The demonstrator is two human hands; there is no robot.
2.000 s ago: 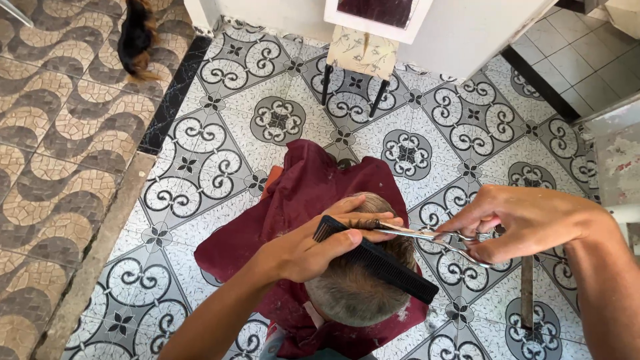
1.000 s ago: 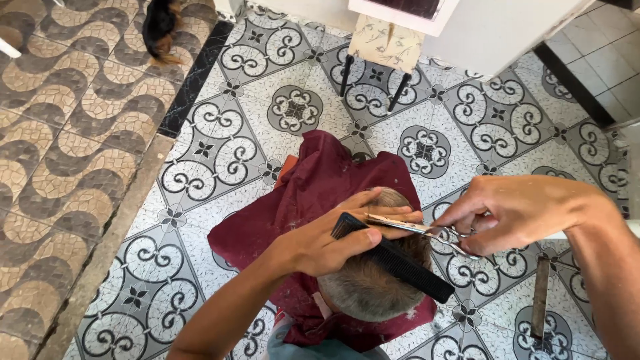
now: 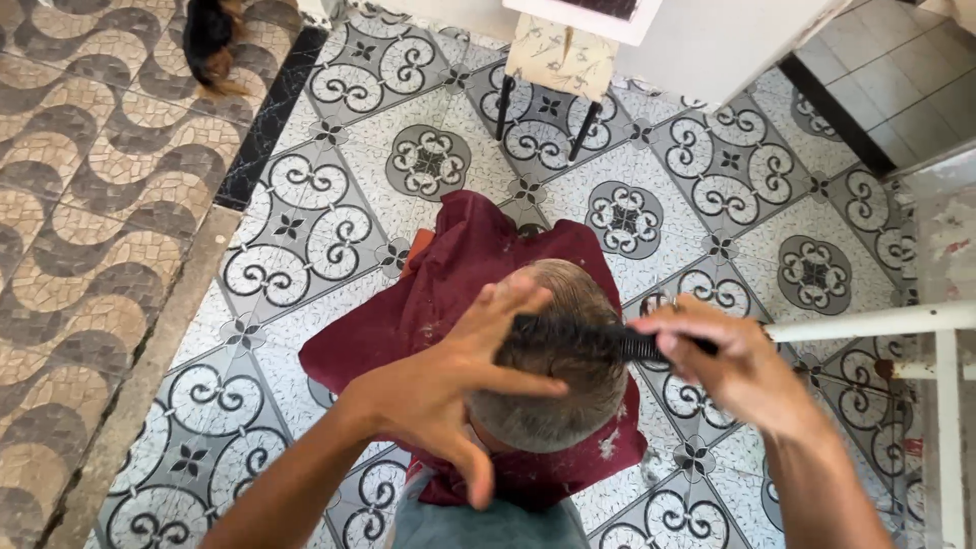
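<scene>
A seated person's head (image 3: 568, 404) with short greying hair is below me, a dark red cape (image 3: 381, 324) spread around the shoulders. My right hand (image 3: 709, 351), at the right side of the head, grips a black comb (image 3: 640, 345) whose teeth lie in the hair on top. Thin metal, seemingly the scissors, shows at its fingers; most of them is hidden. My left hand (image 3: 465, 366) is spread over the left side of the head, fingers apart and holding nothing. Cut hair clippings (image 3: 610, 442) lie on the cape.
A small stool with a patterned seat (image 3: 560, 57) stands ahead by the white wall. A black and tan dog (image 3: 210, 46) is at the upper left. White metal railing (image 3: 862, 324) runs along the right. Patterned tiles cover the floor, with a raised strip (image 3: 160, 335) at left.
The comb has passed from my left hand to my right. My left fingers, earlier closed around a lock of hair with scissors beside them, have spread. The right hand has moved in to the head.
</scene>
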